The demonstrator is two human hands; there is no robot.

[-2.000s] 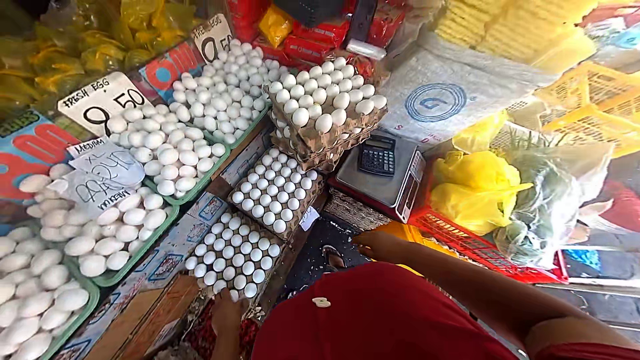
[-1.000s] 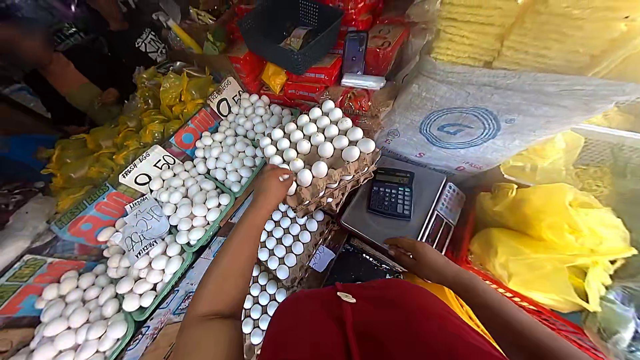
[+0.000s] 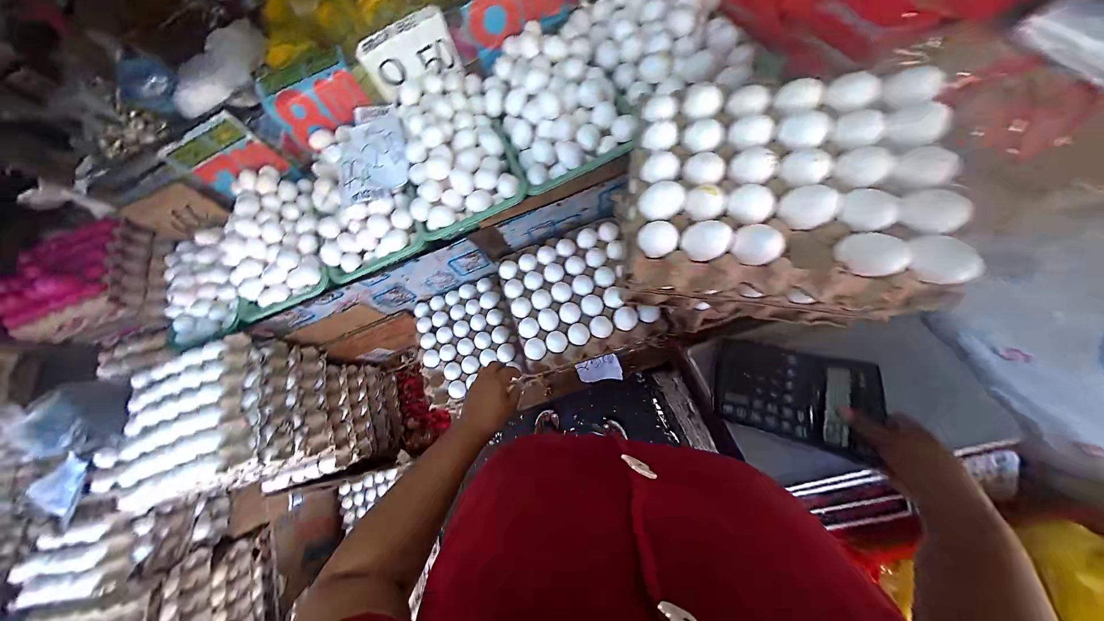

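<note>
My left hand (image 3: 492,395) is at the near edge of a tray of white eggs (image 3: 466,332); whether its fingers grip anything is unclear. Beside that tray lies another tray of eggs (image 3: 561,297), with a paper tag on its front. My right hand (image 3: 897,444) touches the right end of a black calculator (image 3: 793,397), which rests on the metal plate of a weighing scale (image 3: 957,388). Above the calculator, a stack of cardboard egg trays (image 3: 776,280) holds rows of white eggs, with one gap in the front row.
Green trays (image 3: 466,220) heaped with loose eggs run along the back, behind a handwritten price sign (image 3: 414,52). Tall stacks of egg trays (image 3: 302,397) stand at left, with pink eggs (image 3: 65,267) farther back. A yellow plastic bag (image 3: 1065,561) is at lower right.
My left hand has moved from the top egg stack down to the lower tray's edge. My right hand now touches the calculator, which has turned on the scale. The view has swung left.
</note>
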